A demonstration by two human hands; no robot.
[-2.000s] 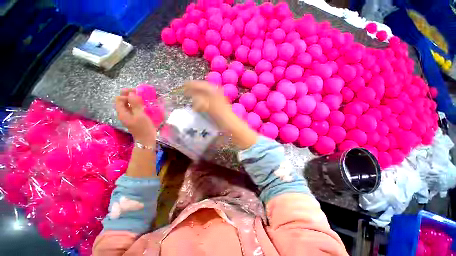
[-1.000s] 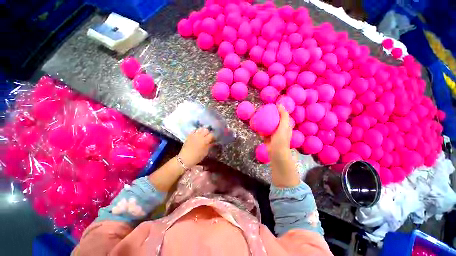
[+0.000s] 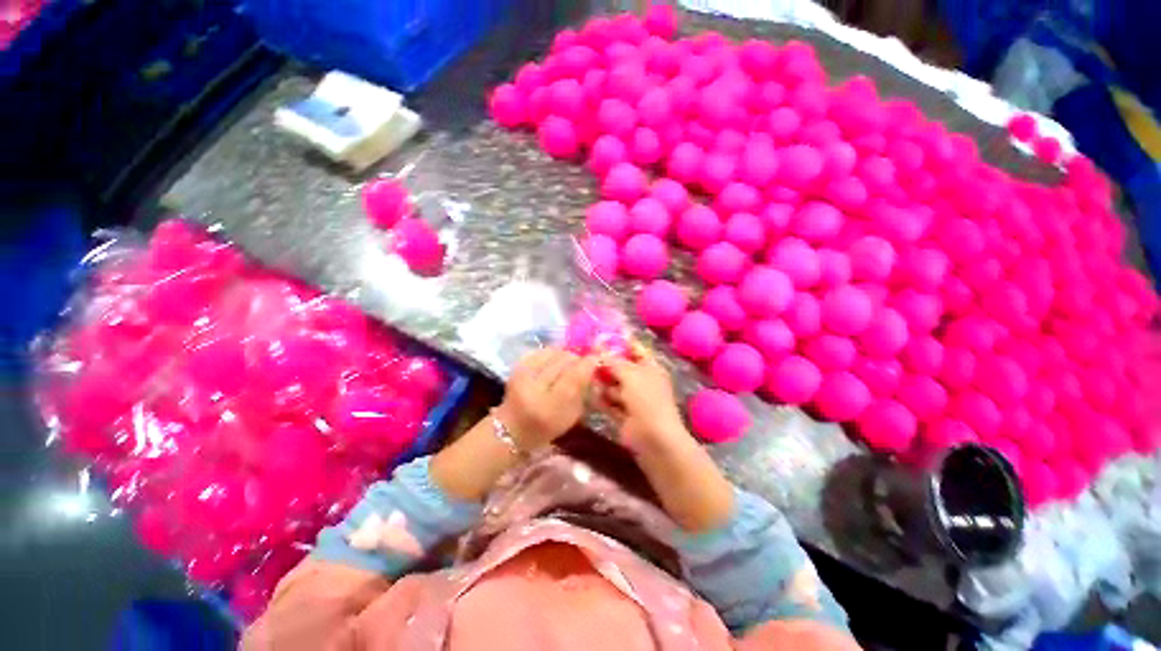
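Observation:
My left hand (image 3: 548, 392) and my right hand (image 3: 639, 397) are close together at the table's front edge. Both hold a clear plastic bag (image 3: 596, 328) with pink ball material in it, partly hidden by the fingers. A stack of clear bags (image 3: 512, 323) lies just left of it on the tabletop. Two bagged pink balls (image 3: 418, 244) lie further left on the table. A big pile of loose pink balls (image 3: 879, 293) covers the right side. One loose pink ball (image 3: 719, 415) lies just right of my right hand.
A heap of bagged pink balls (image 3: 242, 407) fills a blue crate beside the table at left. A white box (image 3: 349, 120) sits at the table's upper left. A black cylinder (image 3: 978, 504) stands at the right front edge, beside crumpled white sheeting (image 3: 1092, 560).
My right hand has moved left from the loose pile to meet my left hand. The bag between them now holds pink. The view has shifted, moving the table contents right and down.

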